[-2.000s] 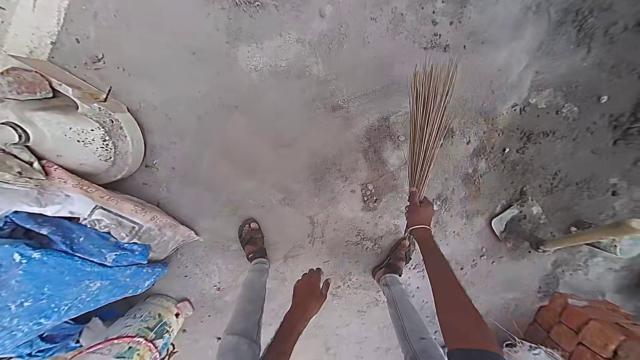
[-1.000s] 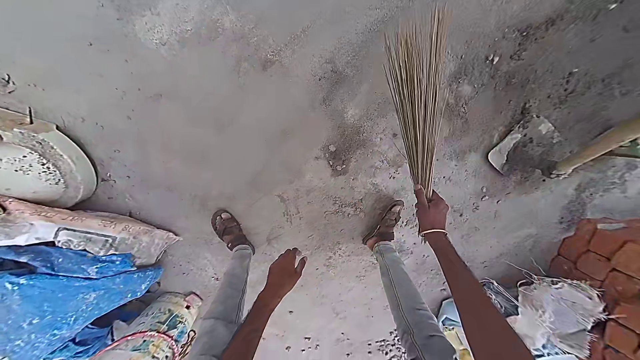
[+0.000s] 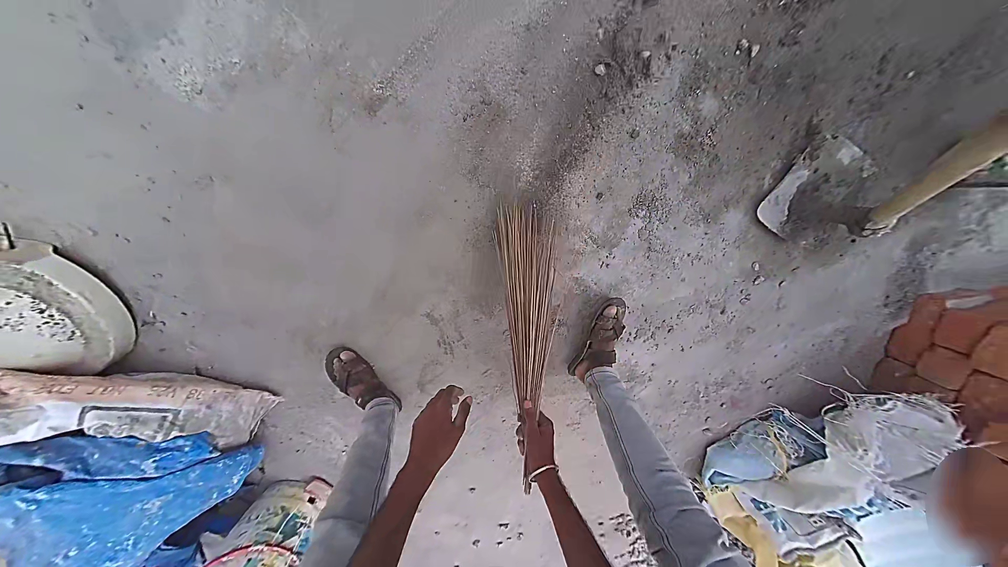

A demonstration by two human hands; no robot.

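Observation:
My right hand (image 3: 537, 441) is closed around the lower end of a stick broom (image 3: 529, 307), between my two sandalled feet. The bristles point away from me, with their tips at the dusty concrete floor (image 3: 315, 236). A pale band circles the right wrist. My left hand (image 3: 438, 429) is empty, fingers loosely bent and apart, to the left of the broom's bound end and not touching it. Grit and dust (image 3: 567, 150) lie beyond the bristle tips.
At right are a hoe (image 3: 827, 189) with a wooden handle, stacked red bricks (image 3: 945, 346) and torn woven sacks (image 3: 835, 465). At left are a pale basin (image 3: 94, 315), a printed sack (image 3: 142, 402), a blue tarpaulin (image 3: 126, 488) and a patterned bag (image 3: 272, 512).
The broom in my right hand has swung from the right in toward the middle, between my feet, closer to my left hand. The view has shifted to the right.

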